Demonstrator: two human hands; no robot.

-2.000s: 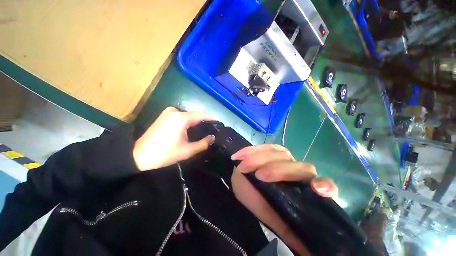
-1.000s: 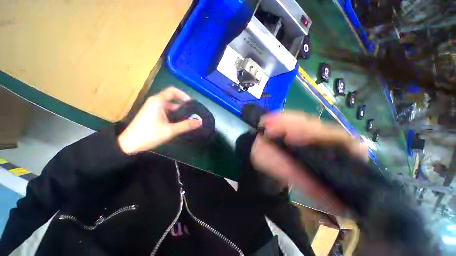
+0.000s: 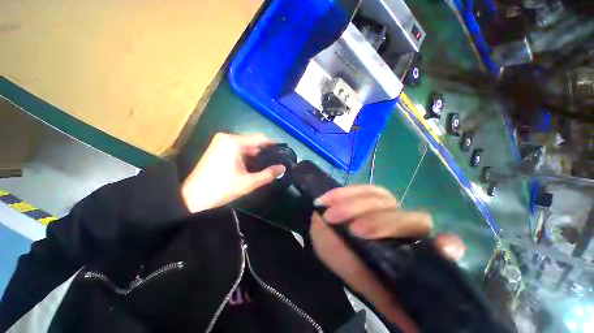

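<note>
My left hand (image 3: 225,170) holds a black round housing (image 3: 277,155) between thumb and fingers, in front of my chest. My right hand (image 3: 368,224) is wrapped around a long black electric screwdriver (image 3: 312,181). The screwdriver's front end is up against the housing or very close to it; the bit is hidden. The silver-grey screw feeder (image 3: 371,64) stands in the blue plastic tray (image 3: 257,96) beyond my hands. Its metal outlet (image 3: 335,97) is on the white front plate. No screw can be made out.
A large tan board (image 3: 117,65) lies at the left. A green conveyor line (image 3: 479,123) with blue and yellow edging runs at the right, carrying several spaced black housings (image 3: 437,104). A thin cord crosses the green surface beside the tray. Blurred shelving is at the far right.
One second ago my right hand and the screwdriver were apart from the housing, nearer the tray. They have come back to the housing. My left hand has turned the housing more edge-on.
</note>
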